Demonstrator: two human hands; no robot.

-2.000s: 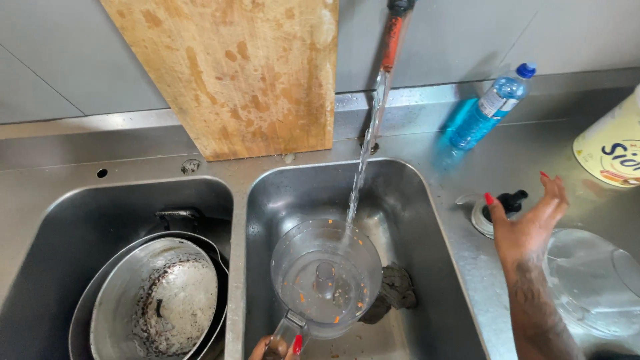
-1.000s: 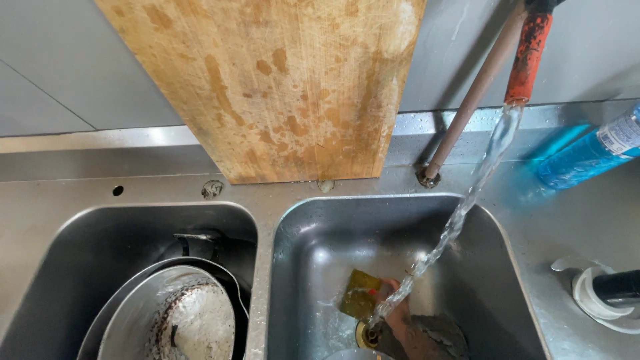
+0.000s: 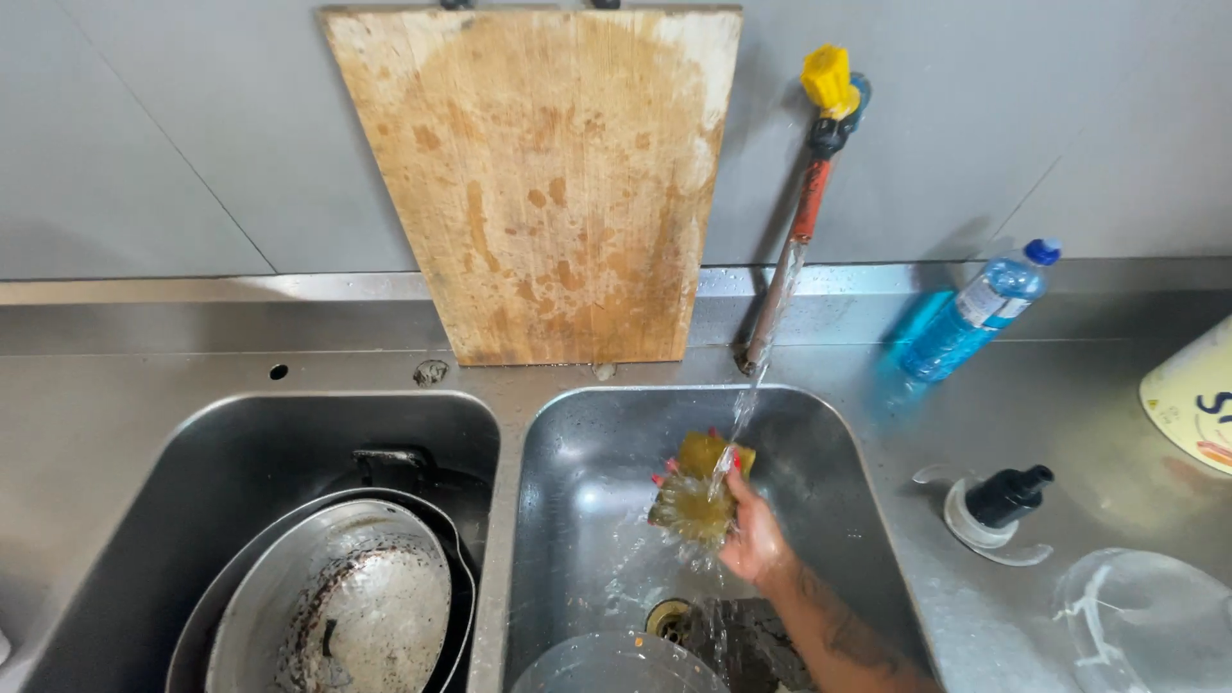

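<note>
Over the right sink basin (image 3: 587, 520), my right hand (image 3: 746, 525) grips a yellow-green scouring sponge (image 3: 703, 486) under the running water (image 3: 746, 404). The stream falls from a red-orange pipe end (image 3: 811, 197) below a yellow tap handle (image 3: 826, 82). Beneath the hand are the drain (image 3: 669, 621) and a dark wet cloth-like thing (image 3: 765, 640). A clear plastic container (image 3: 621, 664) is cut off by the bottom edge. My left hand is out of view.
Stacked metal pans (image 3: 371, 597) fill much of the left basin. A wooden cutting board (image 3: 558, 192) leans on the wall. Right of the sink stand a blue liquid bottle (image 3: 972, 318), a food-processor blade (image 3: 996, 510), a clear bowl (image 3: 1155, 616) and a yellowish tub (image 3: 1198, 395).
My right hand, near the blade two seconds ago, is now in the water stream with the sponge. My left hand, earlier at the clear container's handle, has left the view. The container sits lower in view.
</note>
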